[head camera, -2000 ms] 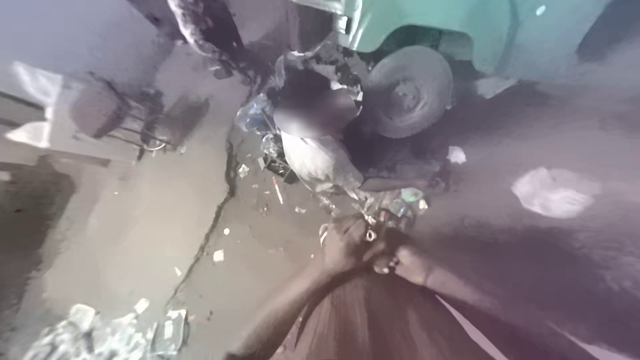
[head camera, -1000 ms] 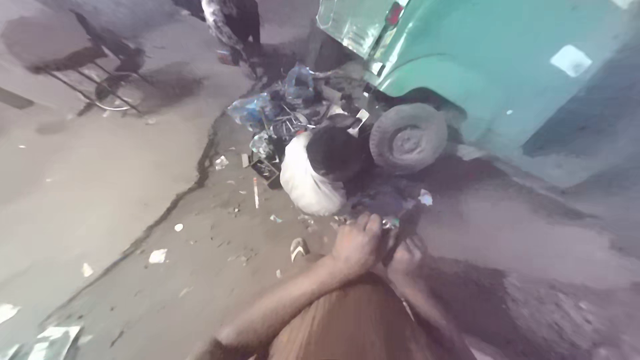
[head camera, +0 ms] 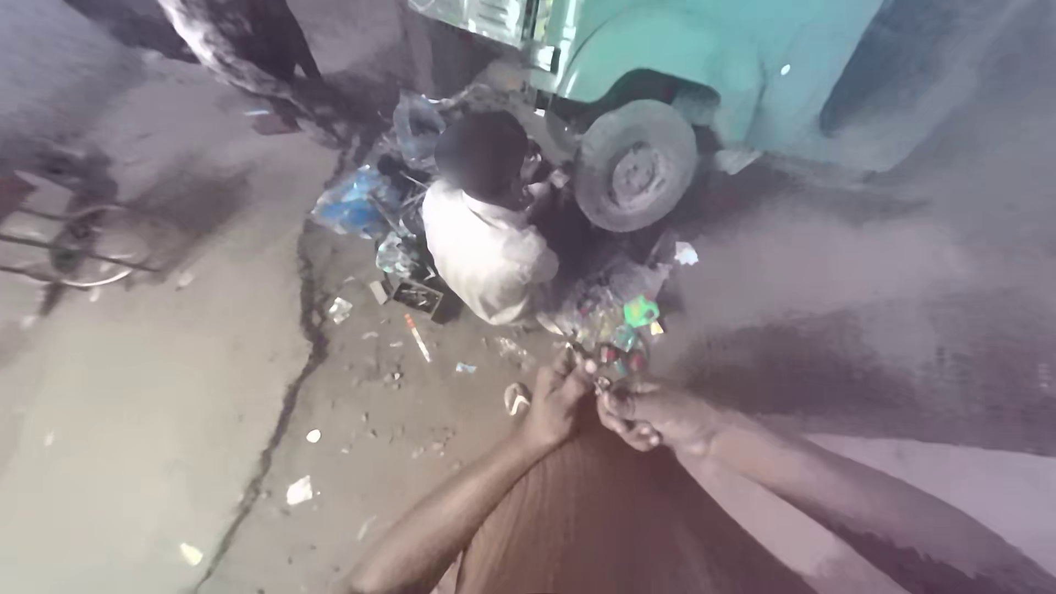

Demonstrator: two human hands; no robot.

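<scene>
My left hand (head camera: 563,398) is raised in front of my torso, fingers bent around something too small to make out. Close on its right, my right hand (head camera: 648,414) pinches a small shiny piece (head camera: 603,384) between thumb and fingers. The fingertips of the two hands nearly meet. Just beyond them, small red and teal items and a bright green object (head camera: 640,312) lie among clear plastic. A foot in a sandal (head camera: 517,400) shows to the left of my left hand.
A person in a white top (head camera: 487,256) is low down ahead, beside a green vehicle's wheel (head camera: 637,166). Blue plastic bags (head camera: 356,202) and a small open box (head camera: 417,299) lie left of them. A crack (head camera: 289,396) crosses the littered ground. Another person's legs and a spoked wheel (head camera: 91,246) show at left.
The view has shifted. My hands stay close together in front of me. The person in the white top has moved their head away from my hands since one second ago.
</scene>
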